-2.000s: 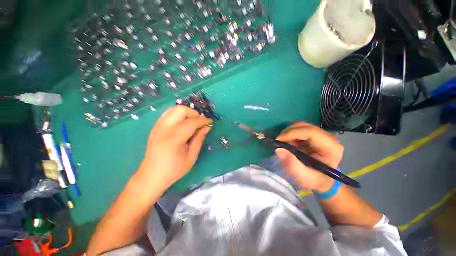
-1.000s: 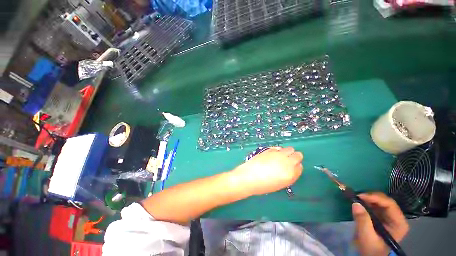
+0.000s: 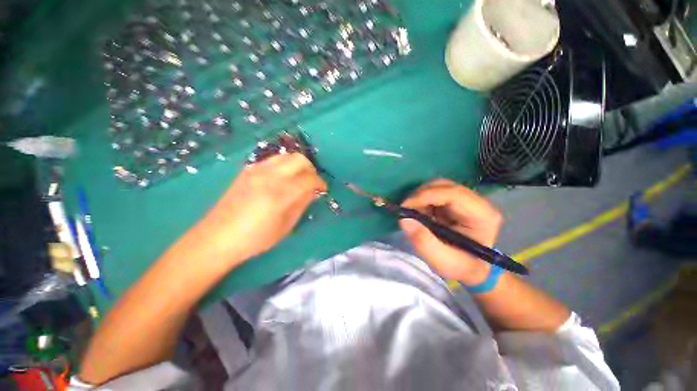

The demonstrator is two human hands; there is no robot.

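Observation:
My right hand (image 3: 452, 229) holds the black soldering iron (image 3: 458, 238) like a pen, its thin tip pointing left toward my left fingertips, a short gap away. My left hand (image 3: 267, 202) is at the heap of dark and red lead wires (image 3: 289, 143), fingers pinched together and partly covering the heap. Whether the fingertips hold anything is hidden. A small silvery assembly (image 3: 333, 204) lies on the green mat just right of my left fingertips. A short whitish strip (image 3: 382, 153) lies on the mat above the iron tip.
The clear tray with rows of shiny assemblies (image 3: 252, 69) lies beyond my left hand. A white tub (image 3: 500, 46) and a black fume extractor fan (image 3: 523, 126) stand at the right. Pens (image 3: 85, 240) and a whitish bottle (image 3: 42, 147) lie at the left.
The view swung up and left, then back down. The iron tip has moved closer to my left hand than one second ago. My left fingers remain by the wire heap.

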